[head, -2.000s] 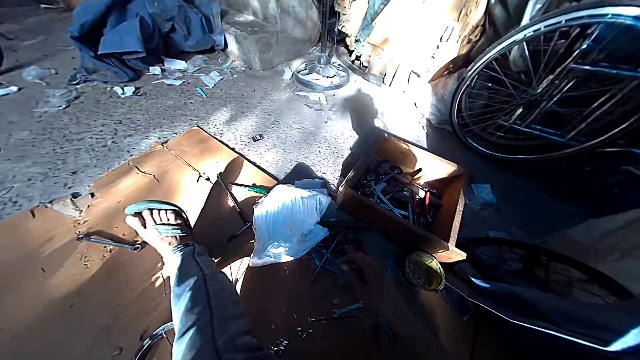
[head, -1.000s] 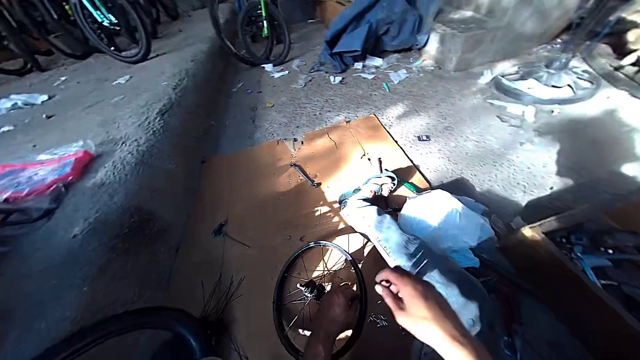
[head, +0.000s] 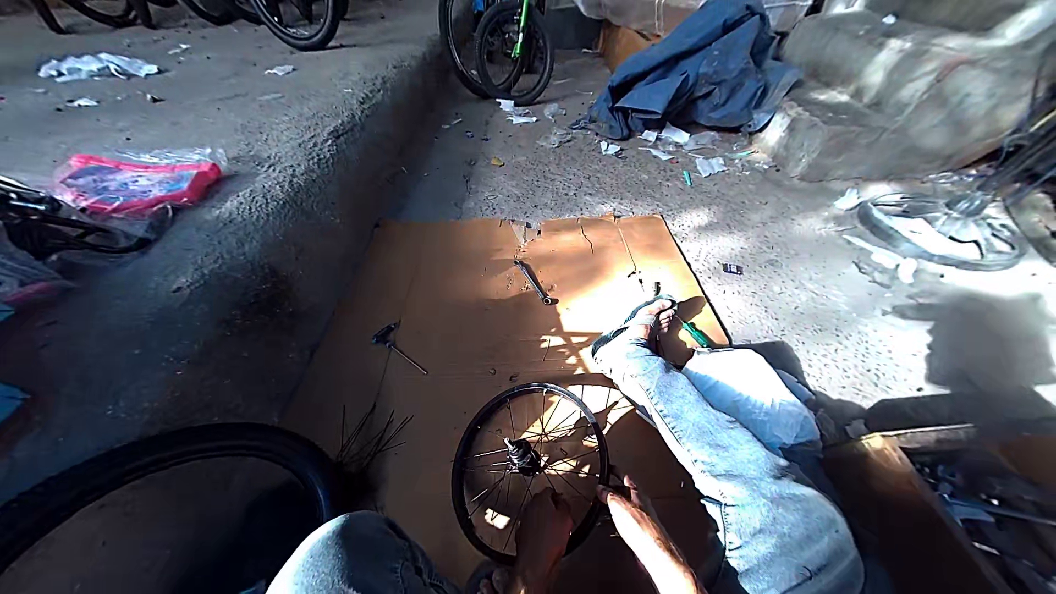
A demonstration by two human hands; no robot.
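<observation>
A small spoked bicycle wheel (head: 459, 462) with a black rim and a dark hub (head: 523, 456) lies between my legs, over a flattened cardboard sheet (head: 445, 289). My left hand (head: 546, 520) reaches over the lower part of the wheel, among the spokes; its fingers are too dark to make out. At the rim's lower right edge is my right hand (head: 624, 502), thumb and fingertips close to the rim; whether they grip it or a spoke does not show. Loose spokes (head: 371, 441) lie left of the wheel. A T-handled tool (head: 398, 346) and a metal wrench (head: 535, 282) rest on the cardboard farther off.
A black tire (head: 206, 433) stands at the lower left. Beyond my right leg are a white plastic bag (head: 751, 392) and a wooden box (head: 899, 503) of tools. A green-handled tool (head: 697, 334) lies by my foot. A concrete ledge (head: 330, 124) runs along the left.
The view has swung left since the first frame. My right hand, raised above the right side of the wheel one second ago, is now lower at its rim.
</observation>
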